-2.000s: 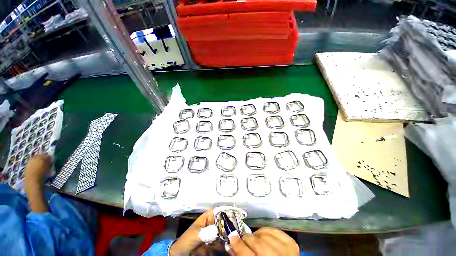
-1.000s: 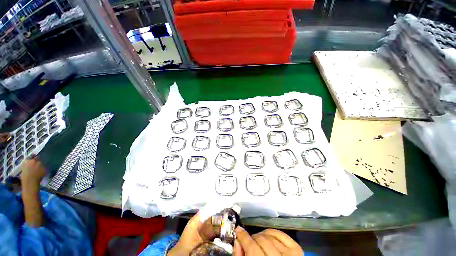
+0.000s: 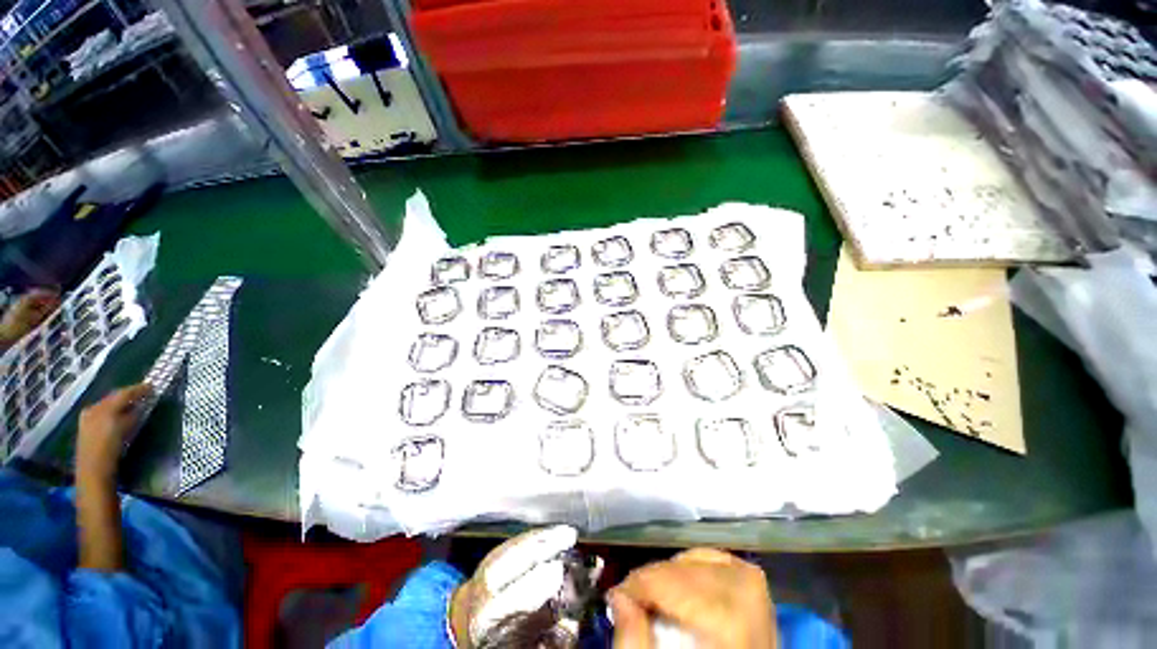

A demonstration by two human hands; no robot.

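Observation:
Metal-look frame parts (image 3: 633, 382) lie in rows on a crinkled white tray sheet (image 3: 508, 492); the front row has a gap second from the left. My left hand (image 3: 514, 593), with white coverings on its fingers, holds a frame part (image 3: 577, 586) at the bottom edge, in front of the tray. The part is blurred and partly hidden. My right hand (image 3: 700, 593) is curled close beside it around what looks like the marker (image 3: 673, 634); only a pale piece and a dark end show. Both hands are cut off by the picture's bottom edge.
A metal post (image 3: 286, 127) stands behind left. Red crates (image 3: 584, 76) are at the back. A tan card (image 3: 933, 342), speckled pale board (image 3: 939, 190) and stacked trays (image 3: 1053, 114) are right. Another person's hand (image 3: 104, 425) touches perforated strips (image 3: 207, 393) beside a left tray (image 3: 64, 361).
My left hand has turned, showing more of its white coverings, and the held part has turned with it. The other person's hand has reached the strips, which have spread. The view has shifted slightly.

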